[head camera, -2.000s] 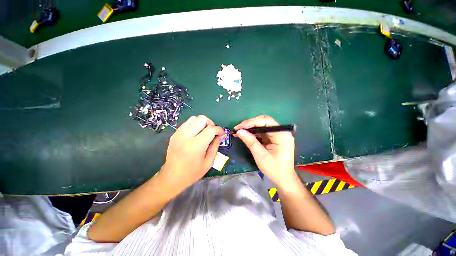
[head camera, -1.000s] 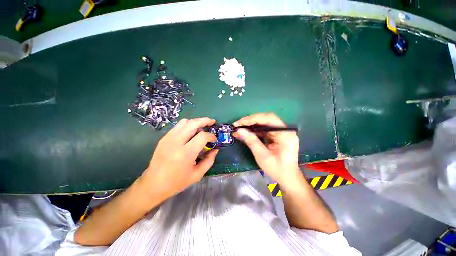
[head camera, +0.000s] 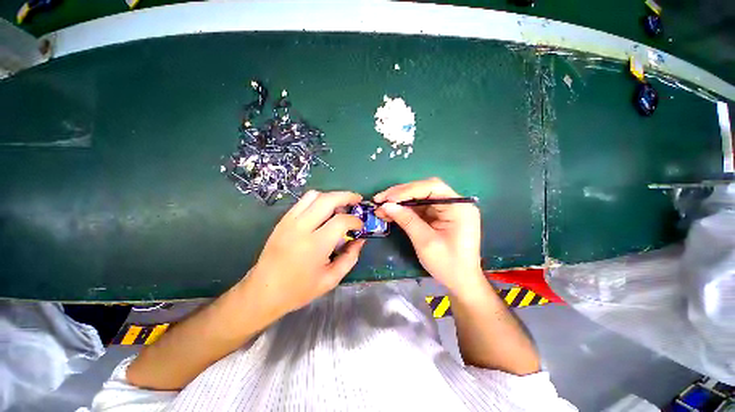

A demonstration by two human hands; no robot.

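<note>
My left hand (head camera: 305, 241) holds a small dark electronic unit (head camera: 372, 221) with a blue inside, open side up, near the bench's front edge. A sliver of yellow shows between the fingers; the rest of the battery is hidden. My right hand (head camera: 439, 233) grips slim black tweezers (head camera: 435, 200), held nearly level; their tip is at the unit's upper edge, too small to make out. A tangled dark pile of small wired components (head camera: 278, 157) lies left of centre. A small heap of white bits (head camera: 395, 122) lies to its right.
The green bench (head camera: 161, 233) is bounded by a pale rail (head camera: 322, 18). Beyond it, the green conveyor carries dark units. Another dark unit (head camera: 645, 98) with a yellow battery lies on the bench at far right. Parts of people in pale smocks (head camera: 645, 282) show at both sides.
The battery hung below the unit two seconds ago and is now mostly hidden by my left hand. The unit shows more of its blue inside. The view has shifted slightly.
</note>
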